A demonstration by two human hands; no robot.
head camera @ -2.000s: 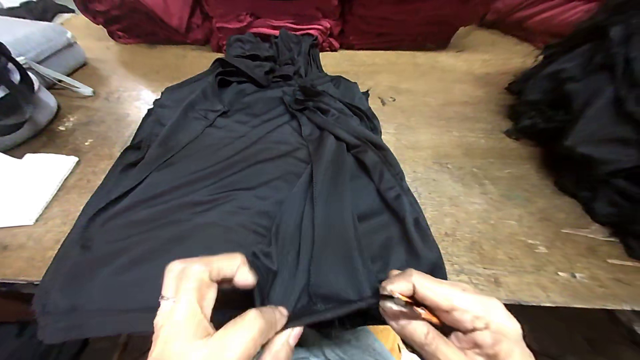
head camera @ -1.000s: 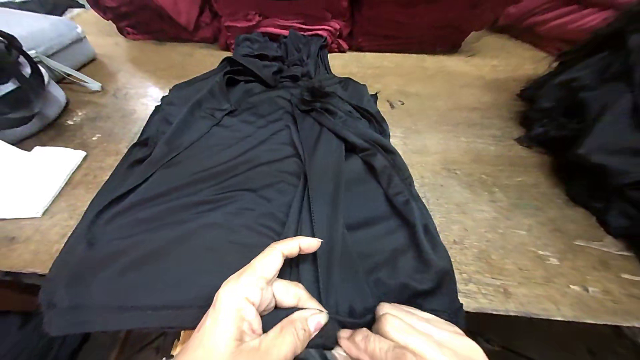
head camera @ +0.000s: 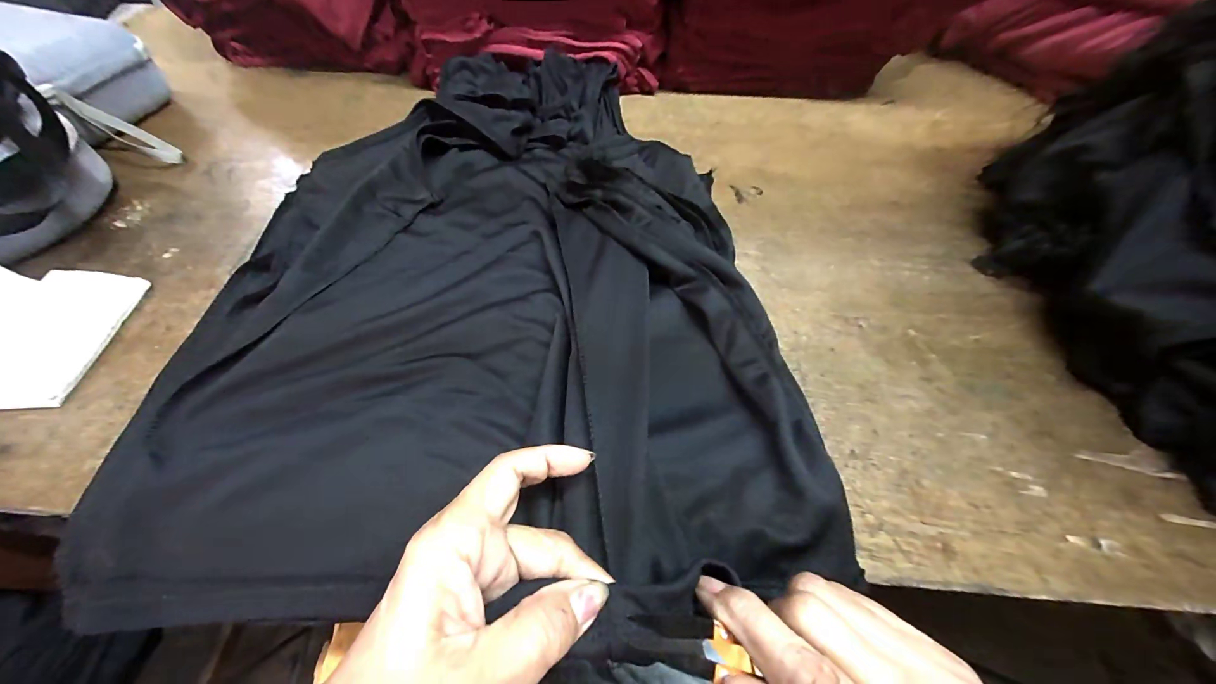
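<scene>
A black fabric garment lies spread on the wooden table, its gathered end away from me and its hem over the near edge. My left hand pinches the hem near the middle between thumb and a finger, with the index finger stretched out above the cloth. Just to the right, my right hand is at the same hem, its fingertips at a small fold. Beside those fingers, an orange object shows partly; the hand hides the rest of it.
Dark red folded fabric lines the far side of the wooden table. A heap of black cloth lies at the right. At the left are a white sheet, a grey item with a black strap and grey folded material.
My right hand was farther right along the hem two seconds ago, holding a small orange tool, and has come in close to my left hand. My left hand has shifted right, its index finger now extended.
</scene>
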